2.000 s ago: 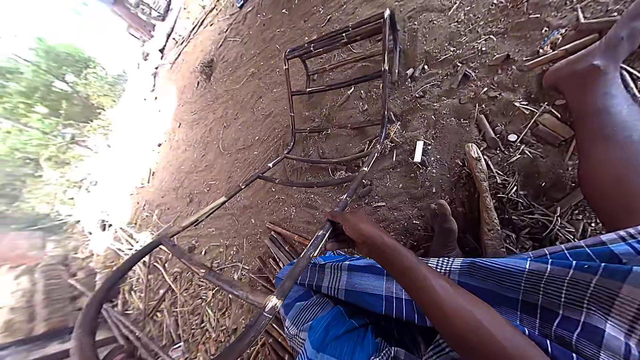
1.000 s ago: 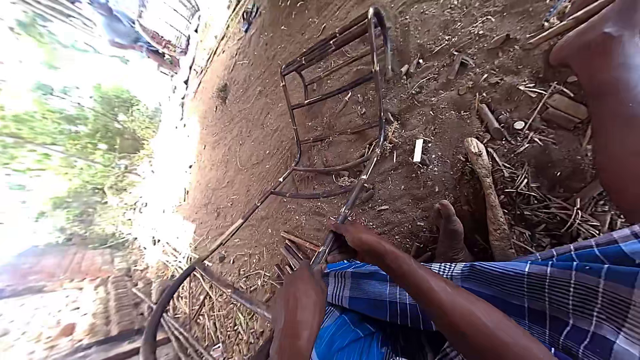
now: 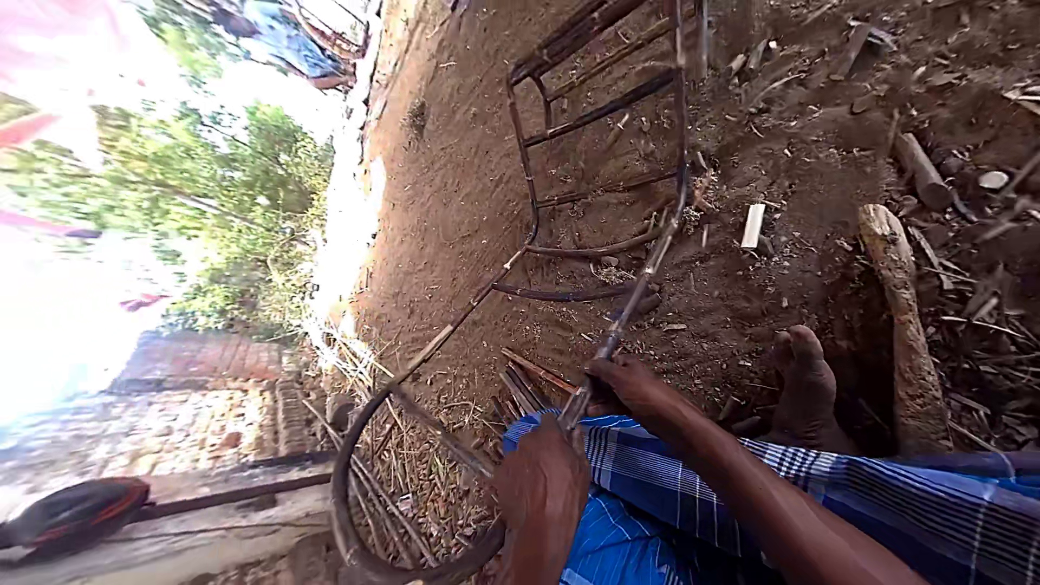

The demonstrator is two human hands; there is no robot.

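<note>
A chair-like frame of bent cane poles (image 3: 455,325) stretches from the lower left to the top of the view, with several crosspieces between its long sides. My right hand (image 3: 630,386) is closed around the near side pole, above the blue checked cloth over my lap. Just below it on the same pole is my left hand (image 3: 544,467), its fingers wrapped round the cane and partly hidden by the back of the hand. The frame's rounded end (image 3: 349,487) curves past my left hand at the bottom.
A rough log (image 3: 902,325) lies beside a bare foot (image 3: 804,390). Cut wood (image 3: 922,171), chips and a pale wood piece (image 3: 753,226) litter the soil. Loose sticks (image 3: 390,504) lie under the rounded end. A person (image 3: 292,36) is partly visible at the upper left.
My left hand, out of view two seconds ago, has come onto the near pole below my right hand. The right hand stays on that pole.
</note>
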